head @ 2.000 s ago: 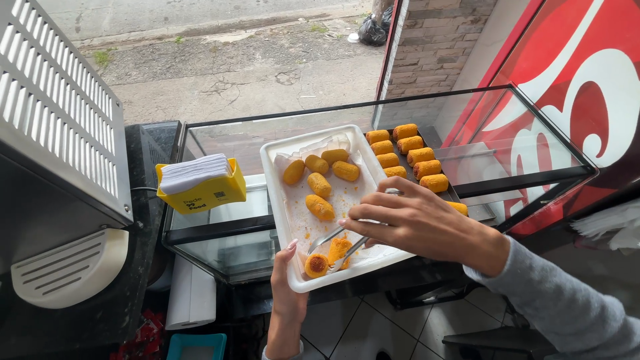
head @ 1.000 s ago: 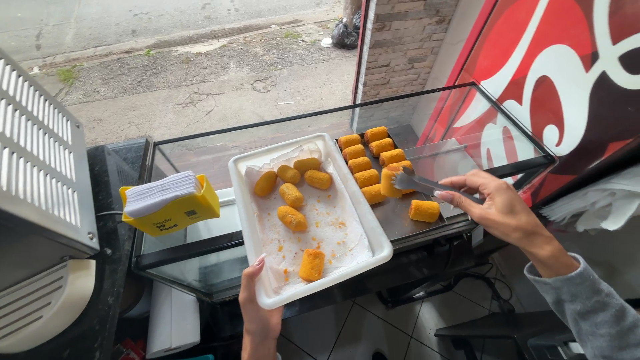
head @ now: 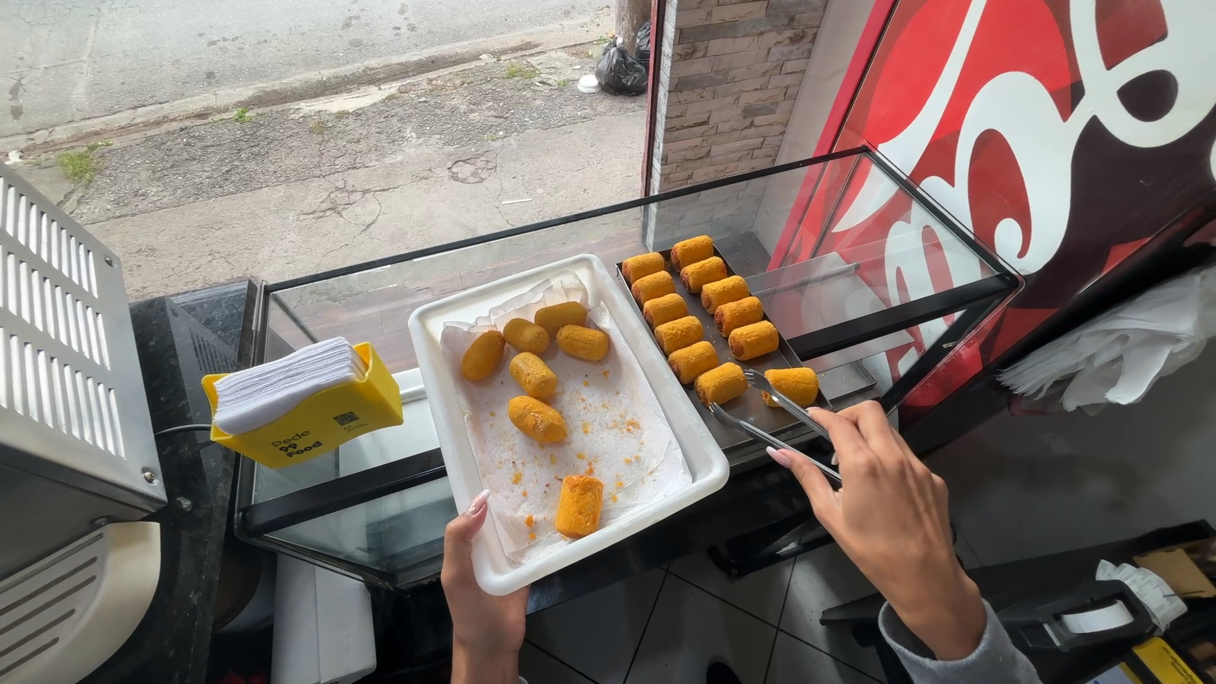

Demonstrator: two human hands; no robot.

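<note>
My left hand grips the near left corner of a white plastic tray, which is lined with paper. Several breaded croquettes lie in its far part, and one croquette is near its close edge. My right hand holds metal tongs. Their tips are at the near end of a dark metal tray, between a croquette ending the left row and another croquette at the right. Whether the tips touch either one is unclear. That tray holds two rows of croquettes.
A glass display case runs under both trays. At left are a yellow napkin holder with napkins and a vented metal appliance. A tape dispenser sits at lower right, below white plastic bags.
Two seconds ago the tongs were at two croquettes near the white tray's close edge; one remains there. A second ago they held a croquette over the dark tray; now their tips are lower, at its near end.
</note>
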